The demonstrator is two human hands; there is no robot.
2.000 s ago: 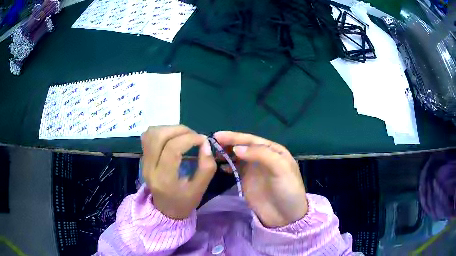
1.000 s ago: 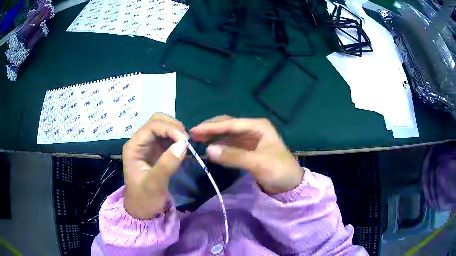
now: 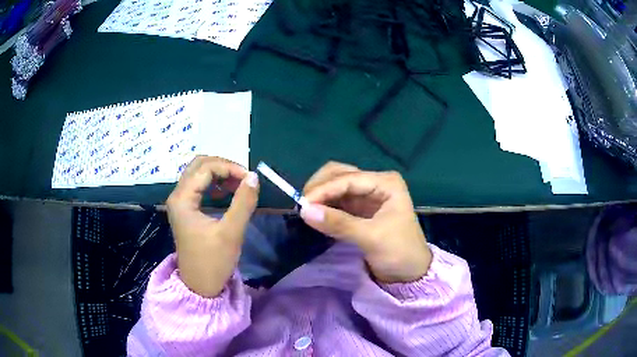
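A narrow white adhesive strip with blue print [image 3: 280,183] is held above the bench's front edge, slanting up and left. My right hand [image 3: 374,223] pinches its lower right end between thumb and fingers. My left hand [image 3: 209,226] has thumb and forefinger together beside the strip's upper left end. Whether those fingertips hold anything is too small to tell. A printed adhesive sheet [image 3: 126,146] with a comb-like upper edge lies behind my left hand, its right part blank.
Black frames [image 3: 444,108] lie on the green mat, more piled at the back. A second printed sheet [image 3: 185,17] lies back left, a bundle [image 3: 38,45] far left. White paper [image 3: 531,132] with stacked frames [image 3: 497,45] and clear plastic [image 3: 604,77] are at right. A black basket [image 3: 94,279] is below the edge.
The strip hung down from my left fingertips a second ago; now its end is in my right fingers and it points up and left. My left fingertips are a little higher.
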